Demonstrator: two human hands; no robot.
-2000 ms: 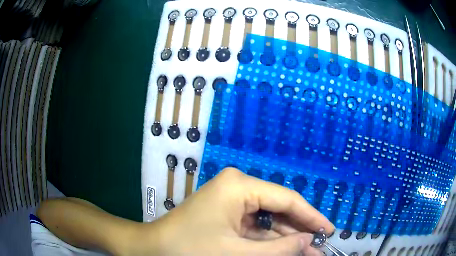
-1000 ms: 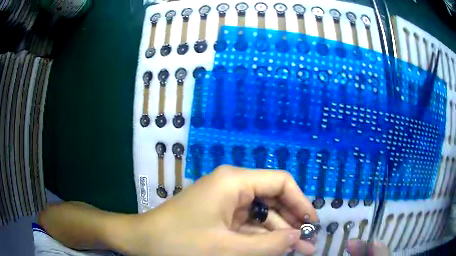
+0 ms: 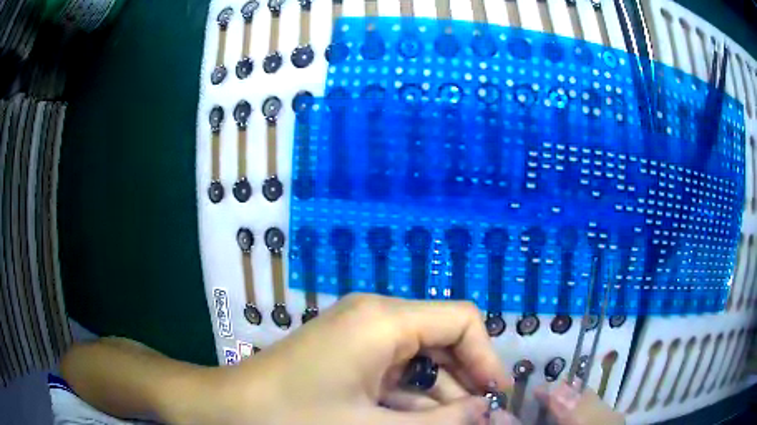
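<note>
My left hand [image 3: 357, 365] reaches in from the lower left, its thumb and index finger pinched on the small shiny end of a part [image 3: 493, 400]. The part's dark disc [image 3: 422, 372] shows inside the curled fingers; its strip is hidden. My right hand [image 3: 581, 407] is cut off by the bottom edge and slightly blurred. It holds slim silver tweezers [image 3: 593, 311], prongs pointing up over the blue film [image 3: 515, 207]. The film carries rows of tiny pale squares and lies over the white foam tray [image 3: 228, 274], where dumbbell-shaped parts [image 3: 243, 153] sit in slots.
Dark spare tweezers [image 3: 712, 112] lie on the film at the right. A second foam tray [image 3: 664, 398] with dumbbell slots is at the right. Stacked pale trays [image 3: 33, 249] stand at the left edge. The dark green mat [image 3: 133, 183] shows between them and the foam tray.
The view has shifted, so trays and film sit higher and further left. My right hand with the tweezers has come into view, and the tweezers have left the part in my left hand.
</note>
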